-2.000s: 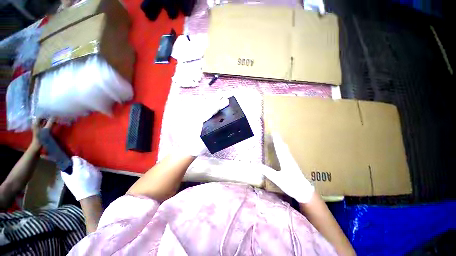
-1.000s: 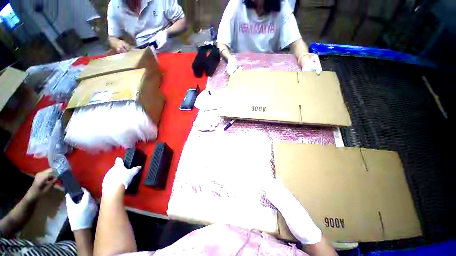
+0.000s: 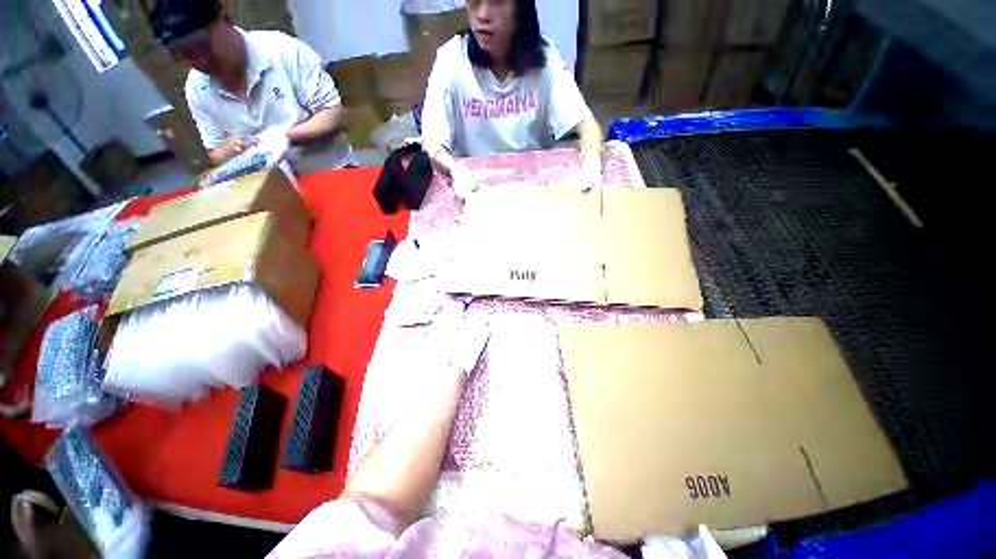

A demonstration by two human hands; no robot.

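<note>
My left hand [image 3: 464, 333], in a white glove, reaches forward over the pink-white bubble wrap [image 3: 513, 437], beside crumpled white cloths [image 3: 421, 295]. Its fingers blend into the white around them, so its grip is unclear. My right hand [image 3: 686, 545], also white-gloved, is at the bottom edge by the near cardboard sheet's front edge and is partly cut off. The near cardboard sheet [image 3: 721, 415] lies flat, marked A006. A second cardboard sheet [image 3: 579, 246] lies beyond it. Two dark ribbed parts, one left [image 3: 251, 439] and one right [image 3: 313, 420], lie side by side on the red cover.
An open carton [image 3: 208, 257] with white sleeves [image 3: 202, 341] stands left. A black slab [image 3: 375, 262] and more dark parts [image 3: 403, 180] lie on the red cover [image 3: 350, 202]. Two people stand across the table. Bagged parts [image 3: 93, 480] are lower left. The dark conveyor [image 3: 797, 240] is right.
My left hand first held a dark part, then was at the left part on the red cover; it is now over the bubble wrap. My right hand has moved down. The view has tilted up.
</note>
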